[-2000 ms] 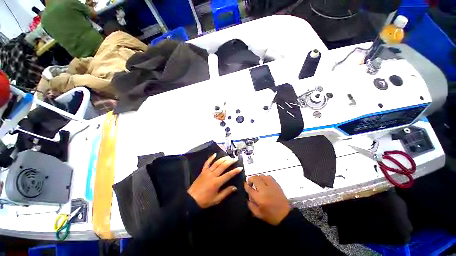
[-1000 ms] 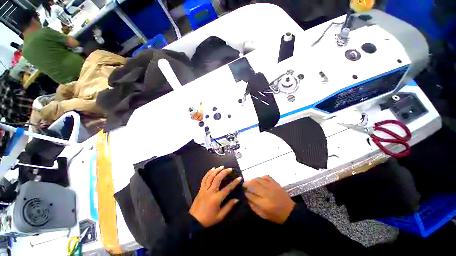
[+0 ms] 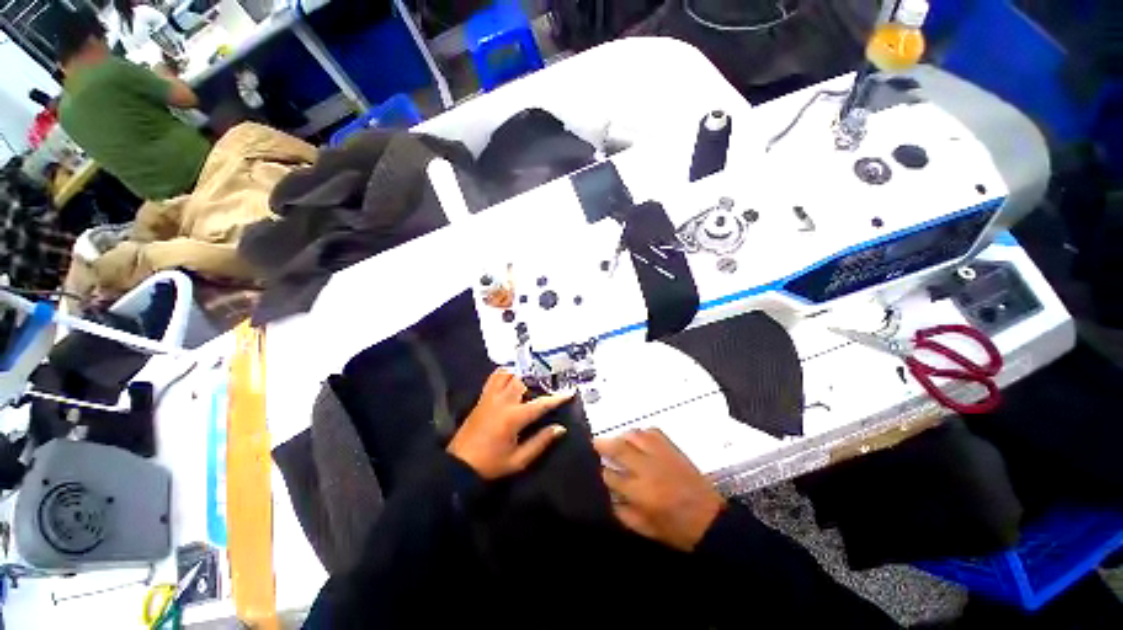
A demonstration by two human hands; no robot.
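Dark garment panels (image 3: pixel 406 369) lie on the machine table, running from left of the needle down toward my body. The presser foot and needle area (image 3: pixel 557 367) sits at the panel's upper right edge. My left hand (image 3: pixel 505 425) lies on the cloth with fingers spread, its fingertips just below the presser foot. My right hand (image 3: pixel 659 486) is at the right edge of the cloth, fingers curled, pinching the edge; the fingertips are partly hidden. The white sewing machine (image 3: pixel 764 265) stretches to the right.
A curved dark cut piece (image 3: pixel 751 369) and red-handled scissors (image 3: pixel 954 367) lie right of the needle. A dark strip with slivers (image 3: pixel 661 271) drapes over the machine head. Tan cloth (image 3: pixel 197 203) is piled behind. A grey motor housing (image 3: pixel 92 505) stands left. A person in green (image 3: pixel 136 123) sits far left.
The cloth has moved up past the needle area, and its far edge now stands higher on the left. My left hand has moved up toward the presser foot. The camera view has shifted.
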